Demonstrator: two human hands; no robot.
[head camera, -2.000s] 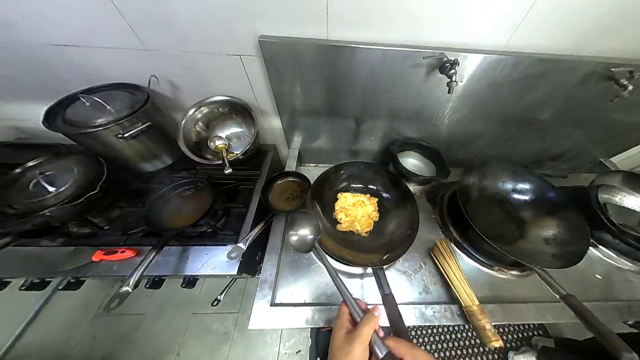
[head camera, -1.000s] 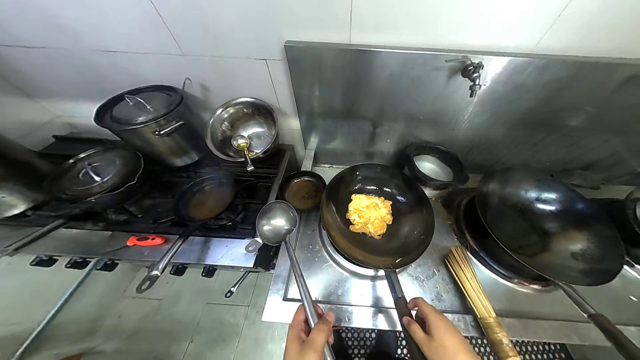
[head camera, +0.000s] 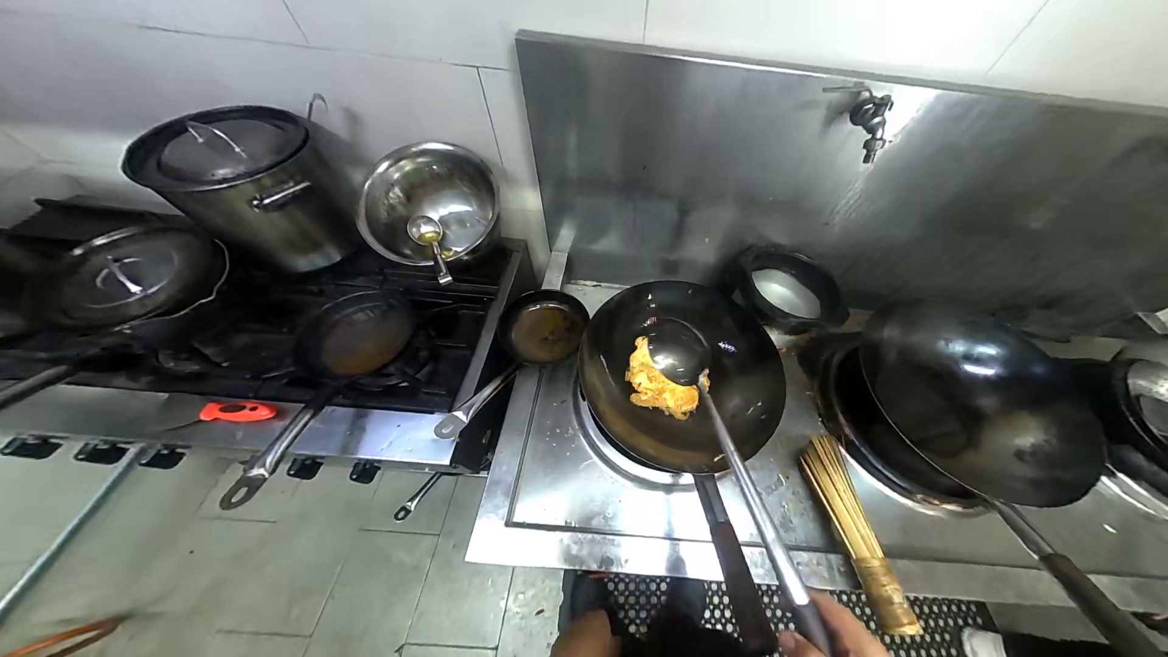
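At the bottom edge, my right hand (head camera: 844, 630) is closed round the handle of a long steel ladle (head camera: 744, 474). The ladle's bowl is inside a black wok (head camera: 748, 415), against the upper right of the yellow-orange cooked egg (head camera: 662, 392). The wok sits on a round burner, and its dark handle (head camera: 741, 579) points toward me, just left of the ladle handle. My left hand (head camera: 584, 636) is partly in view at the bottom, left of the wok handle; its fingers are not clear, and nothing can be seen in it.
A bamboo whisk (head camera: 858, 529) lies right of the wok, near another large wok (head camera: 985, 411). To the left are a small pan (head camera: 545, 330), a frying pan (head camera: 356, 338), a steel bowl (head camera: 429, 196), a lidded stockpot (head camera: 246, 192) and a red-orange tool (head camera: 237, 411). A tap (head camera: 871, 119) is behind.
The ladle has gone from my left hand to my right, and its bowl from left of the wok onto the egg. My right hand has left the wok handle.
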